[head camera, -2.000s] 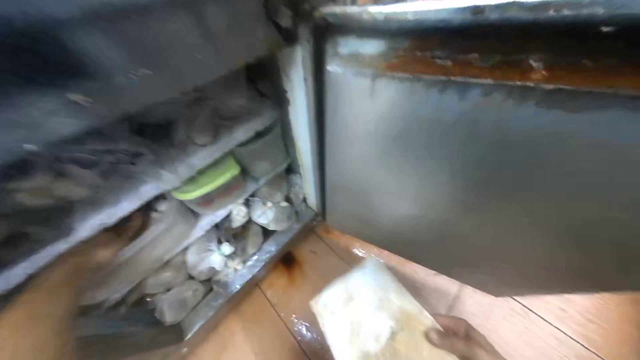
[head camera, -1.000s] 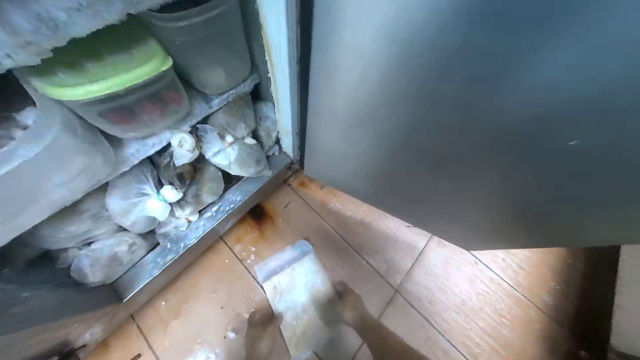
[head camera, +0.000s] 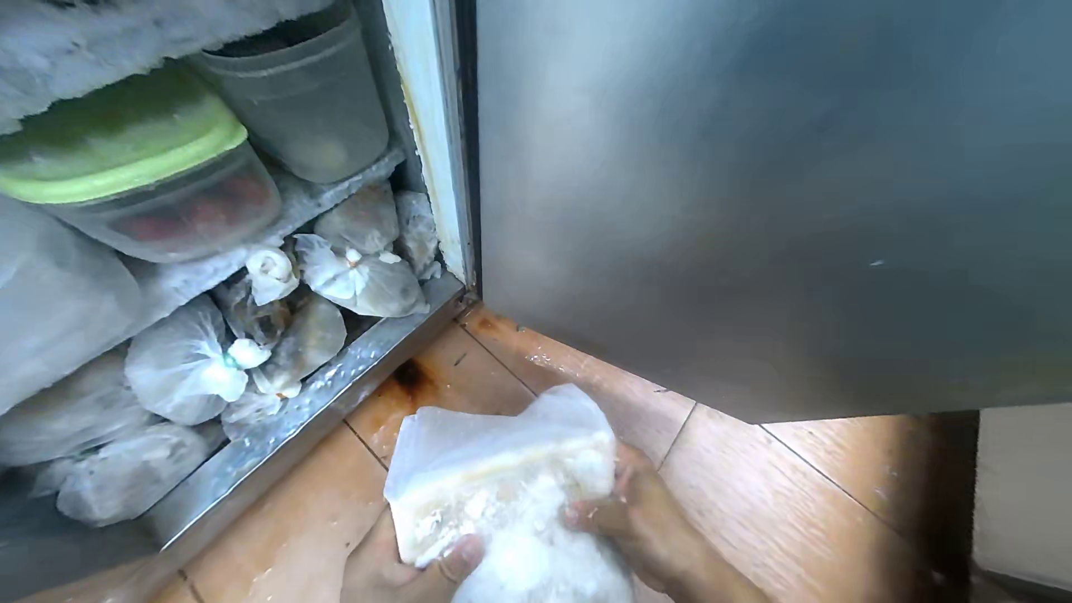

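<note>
A frosted block in a white plastic bag (head camera: 502, 494) is held low in the middle of the view, over the tiled floor. My left hand (head camera: 410, 565) grips its lower left side, thumb on top. On its right side my right hand (head camera: 641, 519) is closed, thumb over the frosty face. What lies inside the bag cannot be made out. To the left stands an open freezer with a frosted shelf (head camera: 314, 201). On the shelf sit a clear container with a green lid (head camera: 126, 151) and a tall grey plastic container (head camera: 310, 100). Below are several knotted plastic bags (head camera: 180, 360).
The freezer's metal sill (head camera: 310, 419) runs diagonally beside the hands. Its wide stainless-steel door (head camera: 754, 209) stands open at upper right, low over the floor. Wet orange-brown floor tiles (head camera: 737, 477) bear rust stains near the sill. A pale block or wall (head camera: 1026, 494) is at the right edge.
My left hand was inside the freezer two seconds ago and now holds the block's left side. My right hand keeps its hold. The view has turned and come closer to the lower shelves.
</note>
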